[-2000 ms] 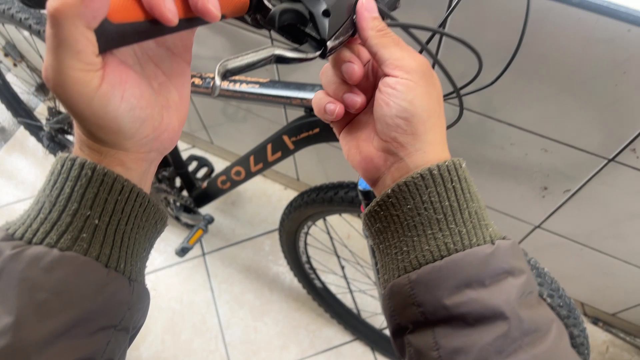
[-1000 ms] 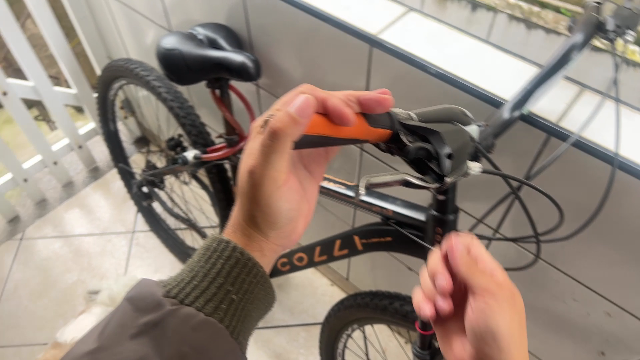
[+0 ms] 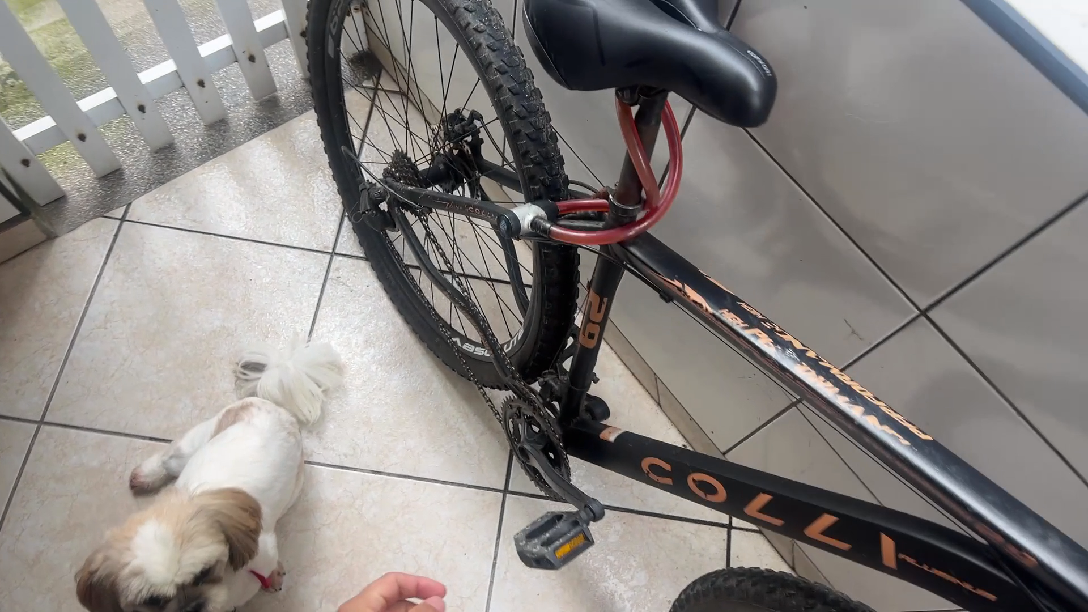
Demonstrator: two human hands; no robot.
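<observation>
At the bottom edge, only part of my left hand (image 3: 395, 592) shows, with loosely bent fingers and nothing seen between them. It is over the tiled floor, left of the black bicycle's pedal (image 3: 554, 539) and not touching it. My right hand is out of view. The black bicycle frame (image 3: 765, 501) runs to the lower right. A red cable lock (image 3: 671, 183) loops around the seat post under the black saddle (image 3: 654, 51), its end by the rear wheel (image 3: 544, 161). The chain and crankset (image 3: 535, 433) are in plain sight; the handlebar is out of view.
A white and brown dog (image 3: 246, 459) is on the tiled floor (image 3: 195, 297) at the lower left. A white slatted fence (image 3: 127, 93) stands at the upper left. The tiled wall (image 3: 850, 153) is behind the bicycle. Part of the front tyre (image 3: 756, 591) shows at the bottom.
The view has swung to the bicycle's rear and the floor. My left hand, earlier at the orange and black handlebar grip, is now low in view. My right hand has left the view.
</observation>
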